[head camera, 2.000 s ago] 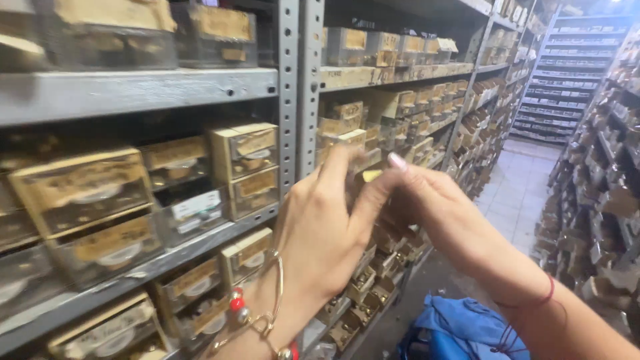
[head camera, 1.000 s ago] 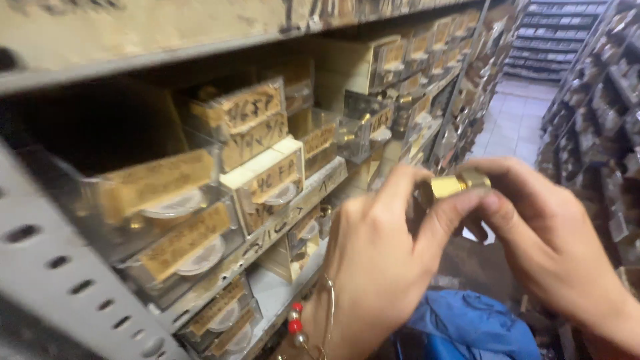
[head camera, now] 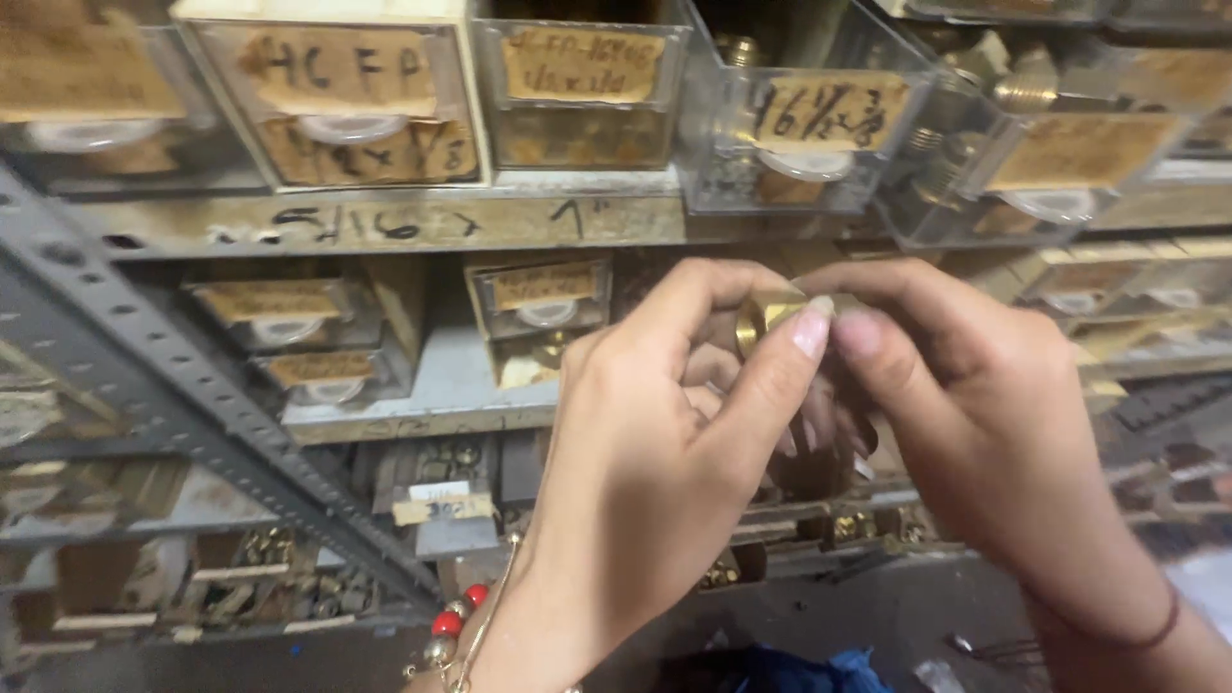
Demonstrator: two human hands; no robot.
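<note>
My left hand (head camera: pixel 674 414), with a beaded bracelet at the wrist, grips a brass fitting (head camera: pixel 765 320) between thumb and fingers. My right hand (head camera: pixel 962 385) closes on the fitting's other end, which its fingers mostly hide. Both thumbs meet over the brass. Just above the hands, a clear plastic drawer (head camera: pixel 818 183) juts from the shelf, and another clear drawer (head camera: pixel 1088 154) to its right holds threaded brass fittings.
A perforated grey metal upright (head camera: pixel 221 385) slants down at the left. Labelled drawers line the shelf edge (head camera: pixel 385 223). Lower shelves carry small bins (head camera: pixel 265 549) of metal fittings. Blue fabric (head camera: pixel 818 669) lies at the bottom.
The view has swung left and down from the aisle to the shelf drawers. Both hands remain together, and the brass fitting is still between them as it was one second ago.
</note>
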